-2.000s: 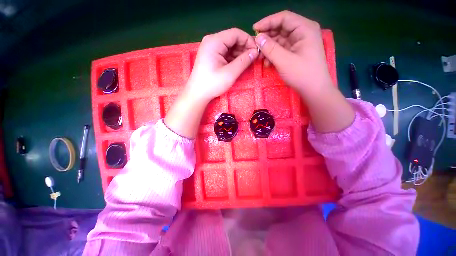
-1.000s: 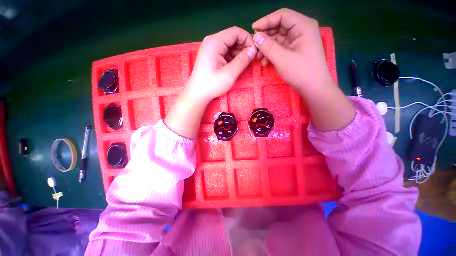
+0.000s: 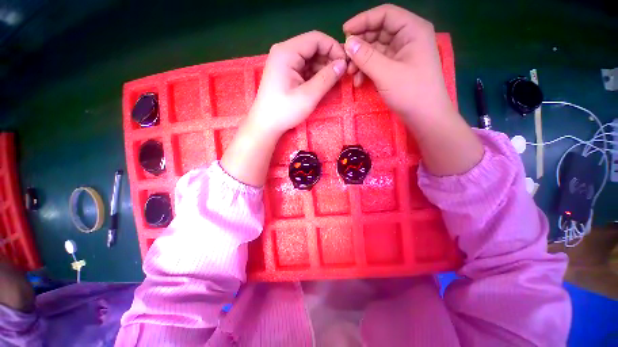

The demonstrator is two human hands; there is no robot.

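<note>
My left hand (image 3: 301,78) and my right hand (image 3: 400,57) meet at the fingertips over the far edge of the red foam tray (image 3: 288,217). Their thumbs and forefingers pinch something tiny, with a yellowish speck showing; it is mostly hidden and too small to name. Two round black watch heads with lit red-orange marks, one left (image 3: 305,170) and one right (image 3: 354,165), lie side by side on the tray between my forearms. Three dark watch heads sit in the left column pockets, at top (image 3: 146,110), middle (image 3: 152,156) and bottom (image 3: 158,209).
At left are a tape roll (image 3: 87,209), a pen (image 3: 115,209), a small white puck (image 3: 70,247), another red tray (image 3: 15,203) and a person's arm. At right are a dark pen (image 3: 482,103), a black disc (image 3: 524,95), a pale strip, white cables and a dark pad (image 3: 576,186).
My hands have moved slightly up and stay joined at the fingertips. At the far left, another red tray and a person's arm have come into view.
</note>
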